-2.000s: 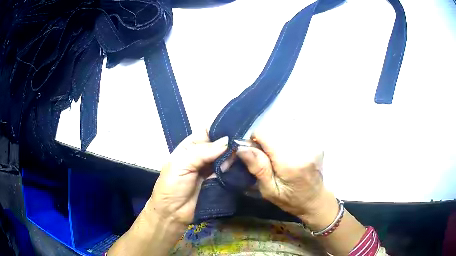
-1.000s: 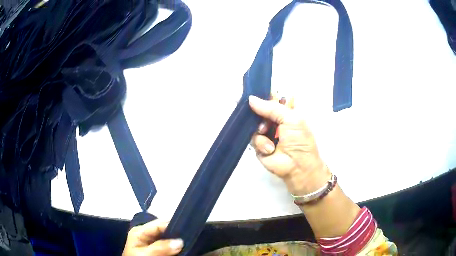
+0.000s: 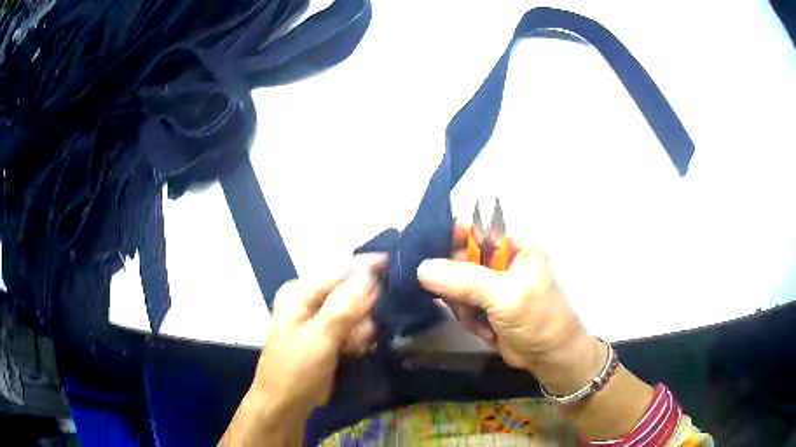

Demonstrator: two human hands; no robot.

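A dark navy denim strip (image 3: 476, 129) runs from my hands up the white table, twists, bends over at the top and ends at the right. My left hand (image 3: 327, 316) is slightly blurred and pinches a folded part of the strip. My right hand (image 3: 515, 301) grips the strip between thumb and fingers, close beside my left. Orange-handled thread snips (image 3: 489, 246) also sit in my right hand, their two blades apart and pointing away from me. The cloth hides some of my fingertips.
A big tangled bundle of dark strips (image 3: 196, 118) covers the table's left side, with ends hanging toward the near edge. The white table (image 3: 611, 236) has a curved dark edge. A blue bin (image 3: 100, 410) is below at the left. Another dark item shows at the top right corner.
My left hand has moved up and right, close to my right hand, and the stretched strip is now bunched. The snips' blades have come into view. The strip's far end has swung right.
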